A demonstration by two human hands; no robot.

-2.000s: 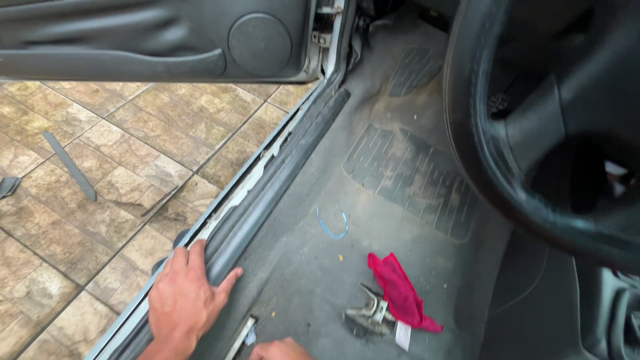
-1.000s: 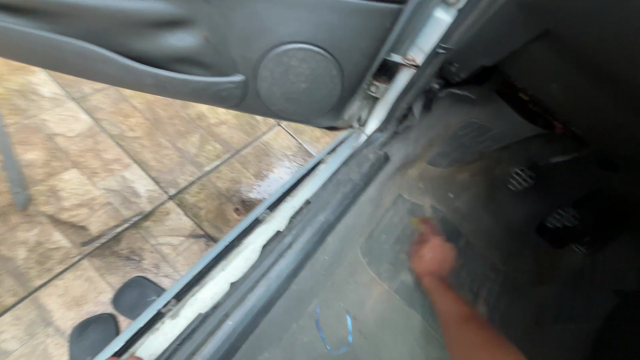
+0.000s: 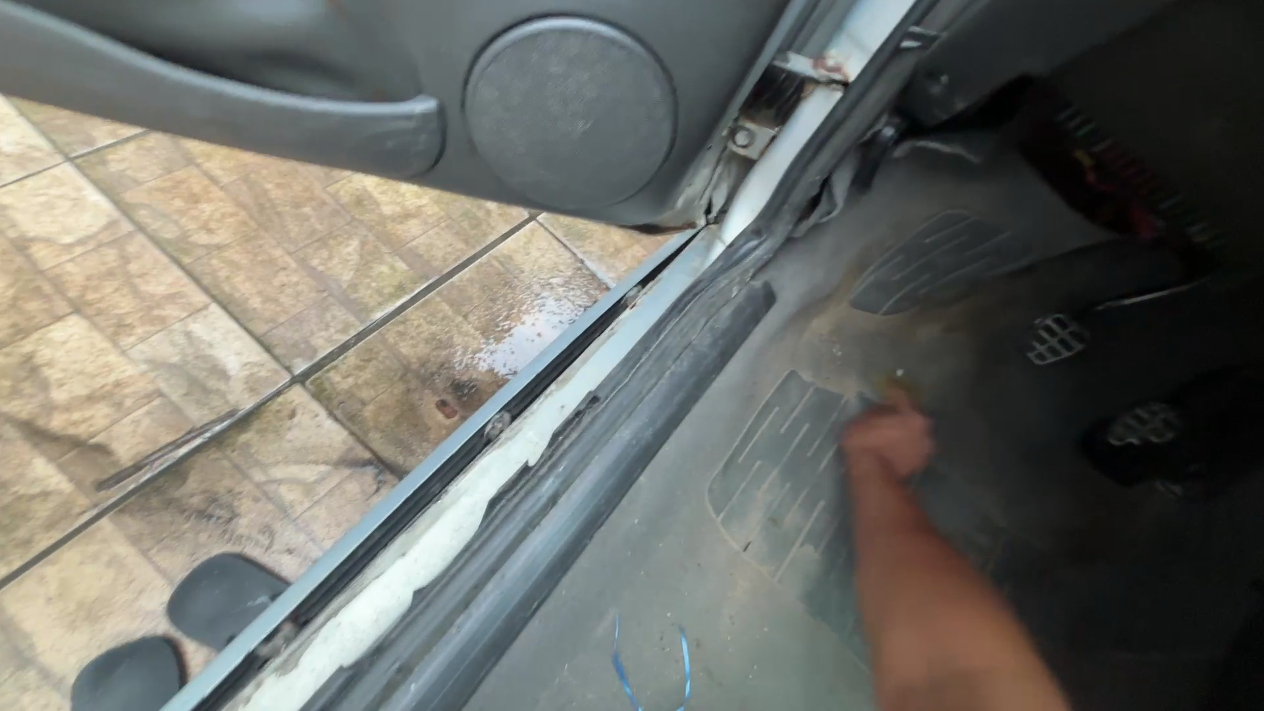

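My right hand (image 3: 892, 434) reaches down to the car's grey floor covering (image 3: 632, 583), at the upper right edge of the ribbed heel pad (image 3: 790, 474). Its fingers are curled and blurred; a small yellowish thing (image 3: 897, 385) shows at the fingertips, too blurred to name. My left hand is out of view. A blue strand (image 3: 622, 664) lies curved on the floor covering at the bottom. Along the left runs the door sill (image 3: 434, 543), with a ragged whitish strip beside the dark rubber-like trim (image 3: 592, 444).
The open door panel with its round speaker cover (image 3: 571, 111) spans the top left. Pedals (image 3: 1057, 339) stand at the right, near dark wiring. Outside, stone-look tiles (image 3: 227, 286) carry dark rounded slipper-like pieces (image 3: 225, 597) beside the sill.
My left hand, earlier on the sill trim, has left the view. My right hand has reached forward to the heel pad. The view has moved forward; the red cloth is out of frame.
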